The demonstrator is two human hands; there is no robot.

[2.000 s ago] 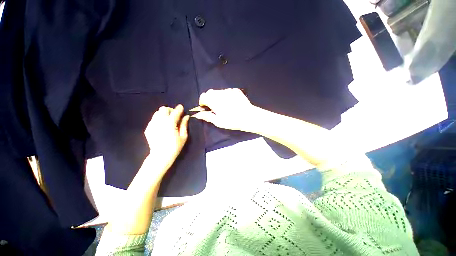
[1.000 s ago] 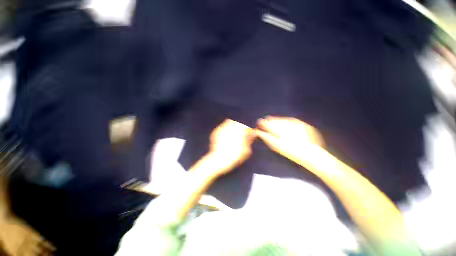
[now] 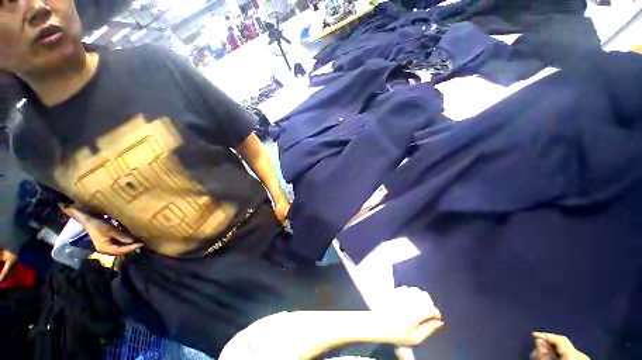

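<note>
The navy jacket lies over the white table at the right, with a fold running across it. My left hand is at its near left part, with the fingers curled; glare hides whether it grips the cloth. My right hand is cut off by the bottom edge. Its fingers are bent over the jacket, and what is in them cannot be told. The buttons and front edge do not show clearly.
A person in a dark printed T-shirt stands at the left, beside the table. More navy jackets lie along the white table towards the back. A blue crate is at the lower left.
The view has swung up and left, bringing the person and the far table into sight. My hands, together at the cloth before, are now apart and lower in the picture.
</note>
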